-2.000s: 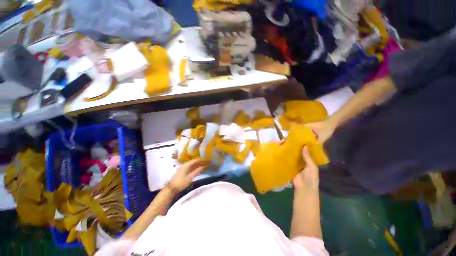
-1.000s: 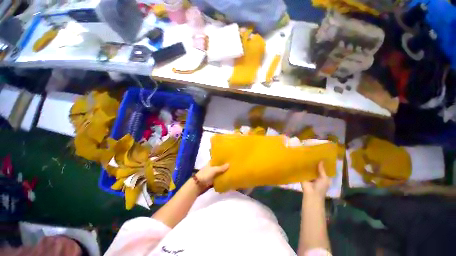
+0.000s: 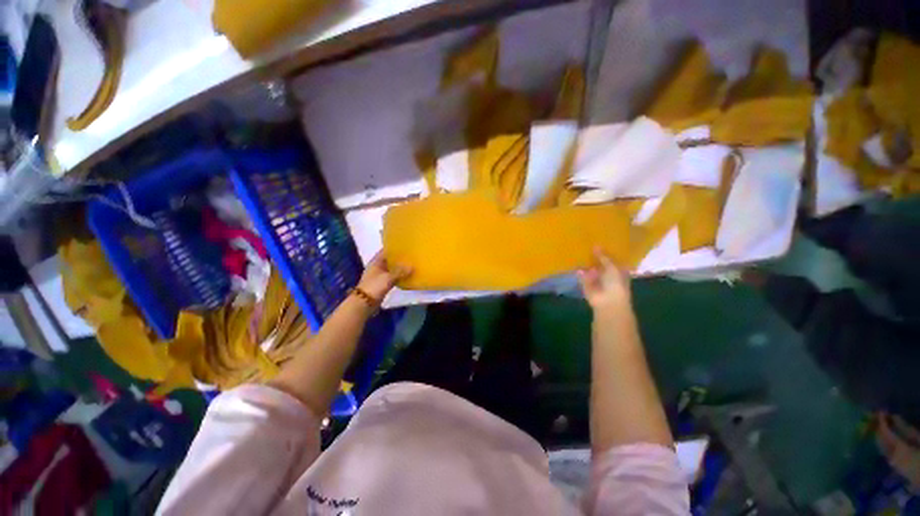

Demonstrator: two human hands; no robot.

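Observation:
A mustard-yellow fabric panel (image 3: 494,242) is stretched flat and wide over the front edge of the long low white bench (image 3: 353,131). My left hand (image 3: 380,276) holds its left end, with a bracelet on the wrist. My right hand (image 3: 605,282) pinches its lower edge near the right end. Behind the panel, yellow cut pieces (image 3: 696,217) and white backing pieces (image 3: 625,161) lie mixed on the bench. Whether the panel touches the bench cannot be told.
A blue plastic crate (image 3: 293,242) with yellow bundles (image 3: 237,338) stands at left. More yellow pieces (image 3: 101,312) lie beside it. The white sewing table's edge (image 3: 182,111) runs above. Further yellow pieces (image 3: 888,111) lie at far right. Dark trousers or cloth show at right.
The panel, first bunched near another person's hand, was spread between my hands and is now over the bench edge. The view has moved closer to the bench. The other person's arm is gone from view.

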